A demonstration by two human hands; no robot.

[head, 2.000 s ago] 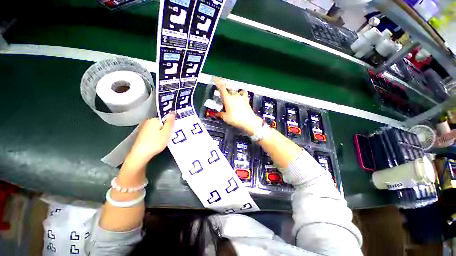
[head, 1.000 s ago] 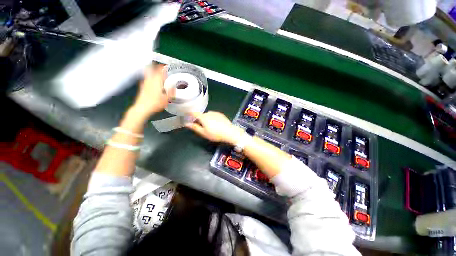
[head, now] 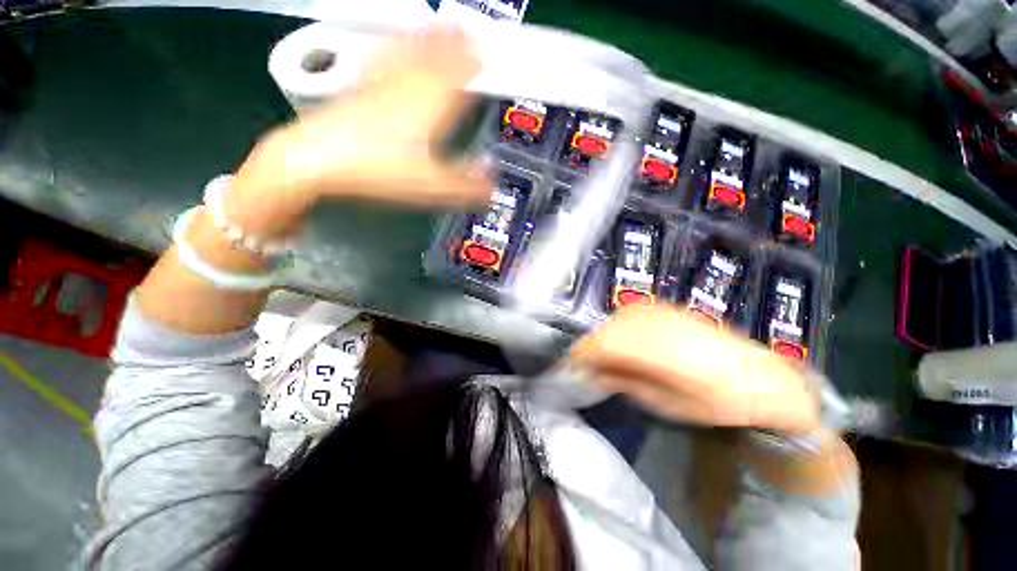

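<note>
The white label roll (head: 320, 61) is at the upper left. Its blurred white strip (head: 546, 56) runs right, bends, and crosses the clear tray (head: 831, 212) down towards my right hand. The tray holds black-and-red devices (head: 491, 229) in two rows; the strip partly hides some. My left hand (head: 374, 139) is blurred beside the roll, over part of the strip, thumb apart from the fingers; its grip is unclear. My right hand (head: 680, 363) is blurred at the tray's front edge, its fingers closed at the strip's lower end.
A pink-edged phone (head: 906, 296) and a cream cup (head: 965, 377) on dark stacked trays (head: 976, 422) are at the right. White backing with black outlines (head: 318, 374) hangs below the bench edge. A red plastic object (head: 67, 301) is low left. A printed piece (head: 485, 9) shows at the top.
The long label sheet has left my left hand. My right hand has moved right and towards me, drawing the white strip across the tray. The view has shifted.
</note>
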